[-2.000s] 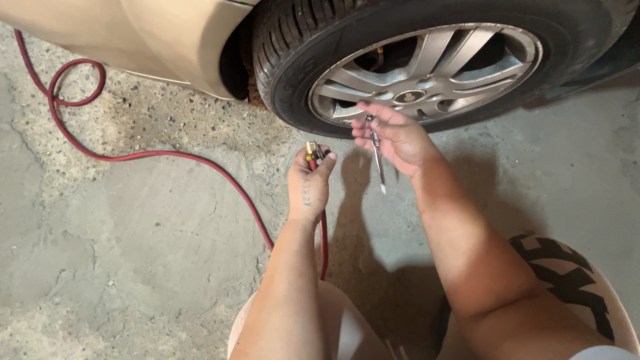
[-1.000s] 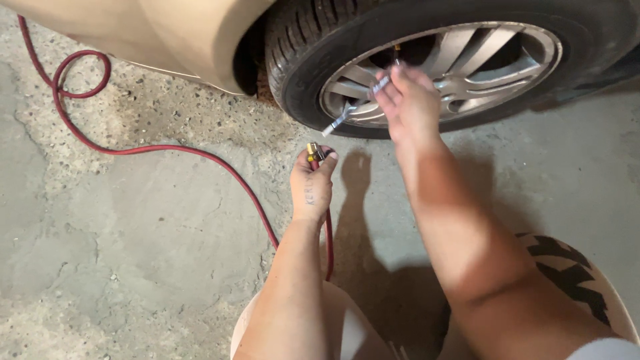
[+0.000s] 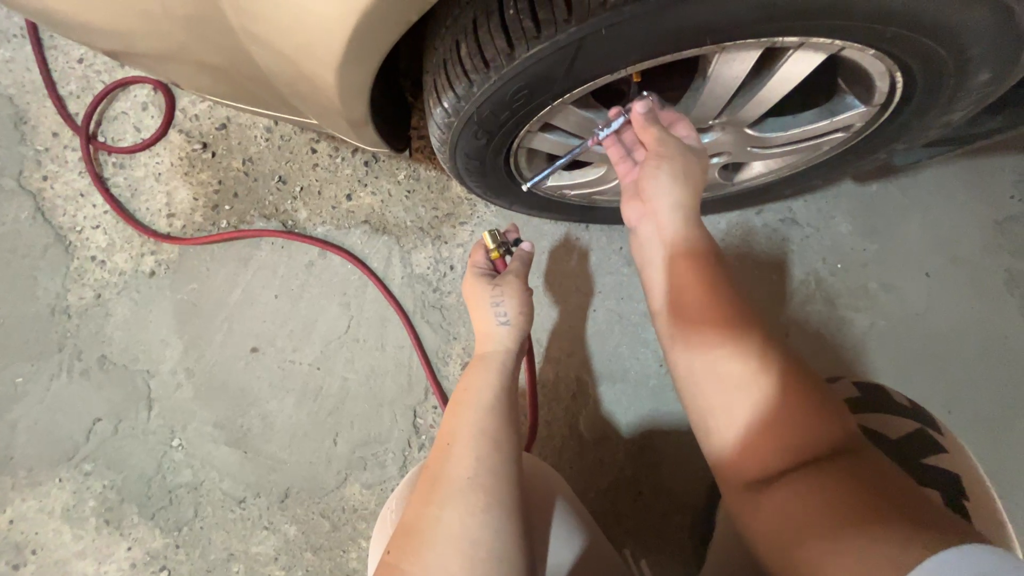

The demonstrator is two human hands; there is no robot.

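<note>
My left hand (image 3: 500,292) is closed around the end of a red air hose (image 3: 530,392), with a brass fitting (image 3: 492,242) and a small black part showing above the fingers. In front of the wheel's alloy rim (image 3: 768,140), my right hand (image 3: 660,156) grips a pencil-type tire pressure gauge (image 3: 564,162) by its head end. The gauge's thin stem points down and left across the spokes. Just above the fingers, a small orange-yellow tip (image 3: 637,77) shows at the rim's upper edge; whether the gauge touches it, I cannot tell.
The black tire (image 3: 488,136) stands on a rough concrete floor (image 3: 240,352), below a beige car body panel (image 3: 296,56). The hose lies across the floor at left, with a loop (image 3: 170,112) near the car. My knees are at the bottom.
My right hand, with the gauge, has moved from the rim's lower edge up over the spokes. The gauge stem pointed down two seconds ago and now slants down-left. My left hand still holds the hose end.
</note>
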